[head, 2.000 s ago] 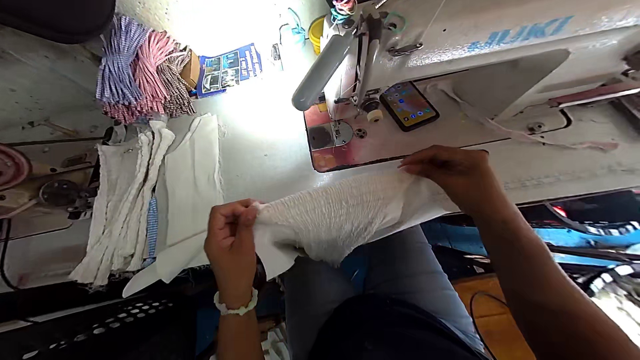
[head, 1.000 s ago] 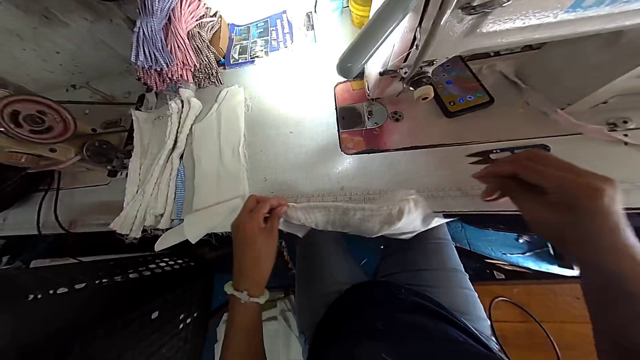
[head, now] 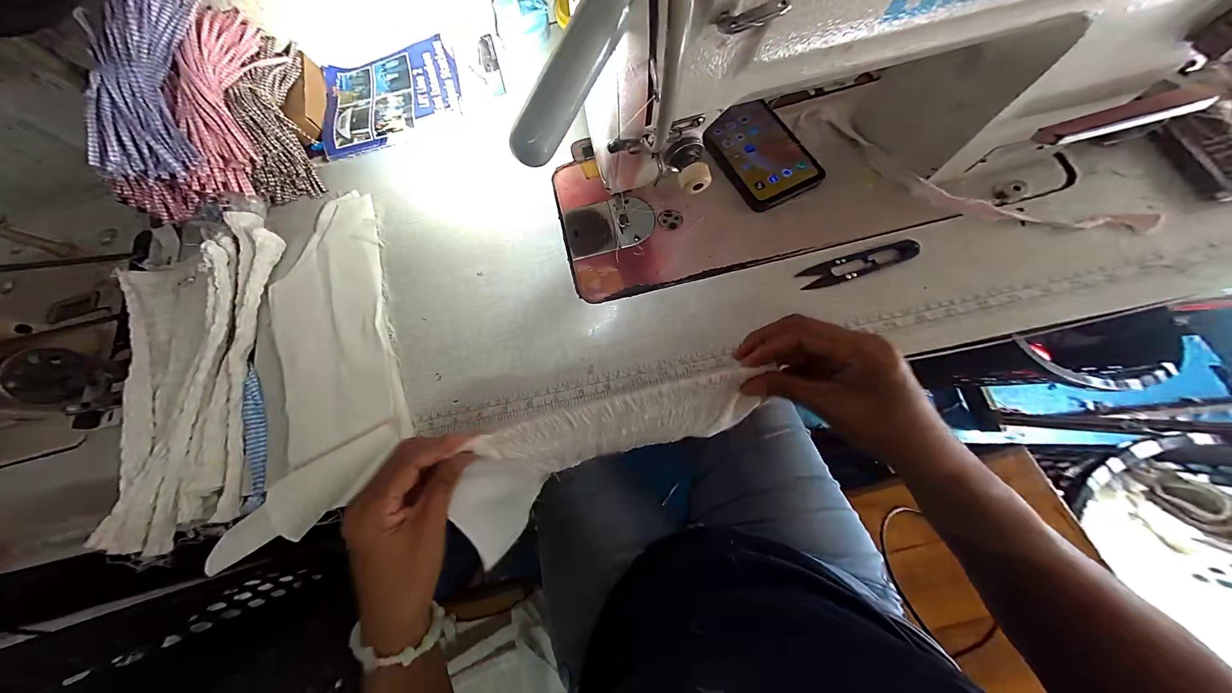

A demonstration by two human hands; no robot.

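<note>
A gathered piece of white fabric point(head: 606, 423) stretches between my hands along the front edge of the sewing table, over my lap. My left hand point(head: 404, 520) pinches its left end, and a loose flap hangs beside the fingers. Its right end is pinched by my right hand point(head: 828, 375). A printed measuring scale point(head: 635, 375) runs along the table edge just behind the fabric. Black thread snips point(head: 859, 265) lie beyond my right hand. The needle area of a sewing machine point(head: 626, 217) is farther back.
White fabric pieces point(head: 332, 337) and a stack of gathered strips point(head: 183, 385) lie at the left. Bundles of checked cords point(head: 144, 96), a printed leaflet point(head: 390, 96) and a smartphone point(head: 765, 154) are on the table. A wooden surface point(head: 972, 558) is at lower right.
My right hand, apart from the fabric and by the thread snips one second ago, now holds the fabric's right end. The fabric is spread out again, and the snips lie on the table.
</note>
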